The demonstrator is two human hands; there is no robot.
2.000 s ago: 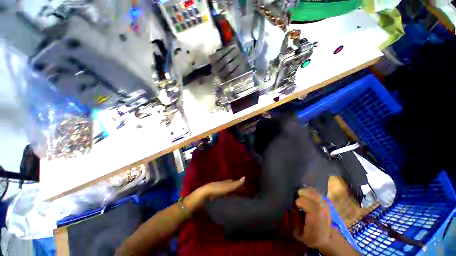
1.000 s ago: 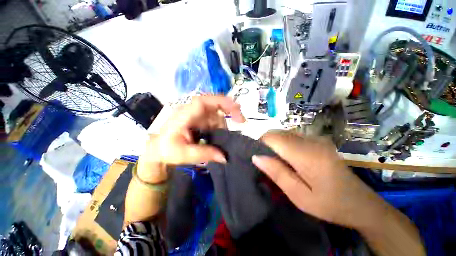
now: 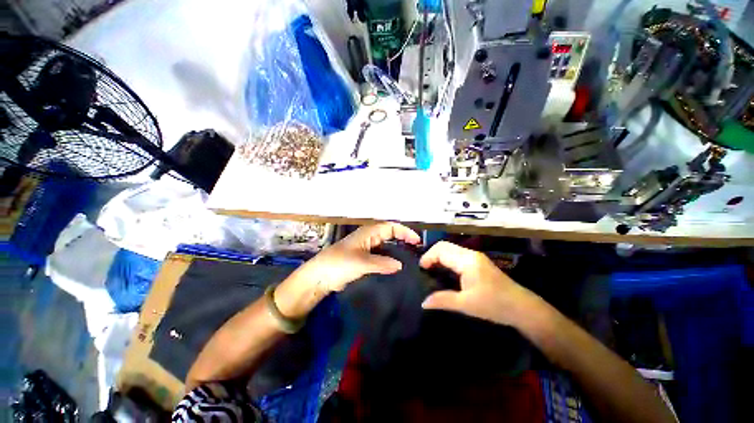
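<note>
A dark garment piece [image 3: 388, 301] hangs between my hands, above my lap and just in front of the table edge. My left hand [image 3: 360, 263] pinches its upper left part, with fingers and thumb around the cloth. My right hand [image 3: 471, 285] holds its upper right part. The cloth's far edge is hidden by my fingers. The button sewing machine head [image 3: 499, 95] stands beyond my hands, slightly right. Its button clamp [image 3: 468, 175] sits low at the table edge, away from the cloth.
A clear bag of buttons [image 3: 285, 149], scissors [image 3: 364, 132] and a turquoise tool [image 3: 423, 140] lie left of the machine. The feeder arm [image 3: 674, 194] and bowl [image 3: 736, 135] are right. A black fan [image 3: 70, 107], stacked dark pieces [image 3: 215, 310] and a blue crate [image 3: 686, 306] surround the table [image 3: 364, 216].
The view swung left and then tilted down. My hands went from apart over my lap to holding the raised cloth together, and now hold it lower, at the table edge.
</note>
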